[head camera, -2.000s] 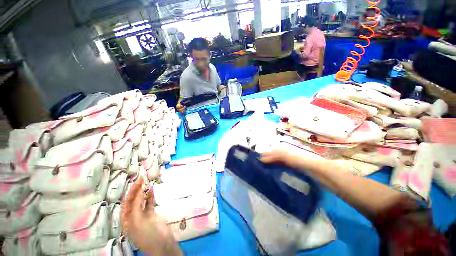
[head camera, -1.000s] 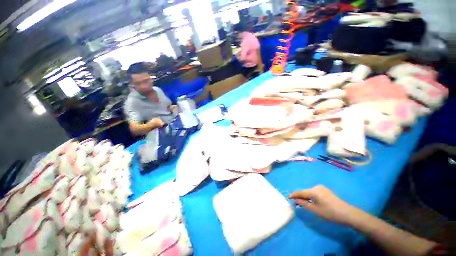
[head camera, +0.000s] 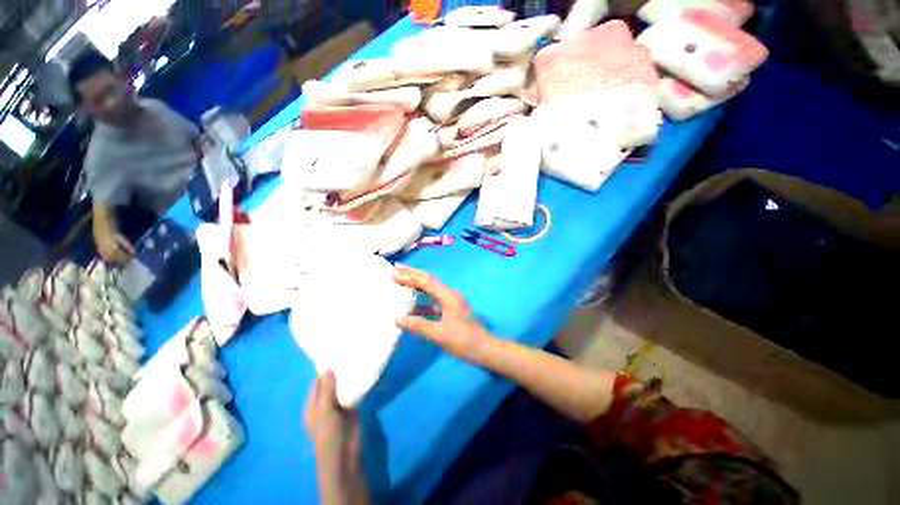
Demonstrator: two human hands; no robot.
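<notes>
A cream-white flap pouch (head camera: 350, 321), plain side up and overexposed, is in front of me over the blue table. My left hand (head camera: 336, 414) holds its lower edge. My right hand (head camera: 444, 318) is at its right edge, thumb and fingers spread along the rim. Part of the pouch's edge is hidden behind my fingers.
Loose pouches (head camera: 336, 158) are heaped beyond, some showing coral lining. Magenta snips (head camera: 490, 244), a pink tool (head camera: 434, 241) and a tan ring (head camera: 538, 225) lie nearby. Finished pouches (head camera: 59, 365) stand left, a short row (head camera: 187, 434) nearer. An open carton (head camera: 691, 187) is right; a person (head camera: 138, 148) sits opposite.
The view has turned right and down. The navy-and-grey pouch is no longer in my right hand. Both hands are now at the white pouch, which lay on the table a second ago.
</notes>
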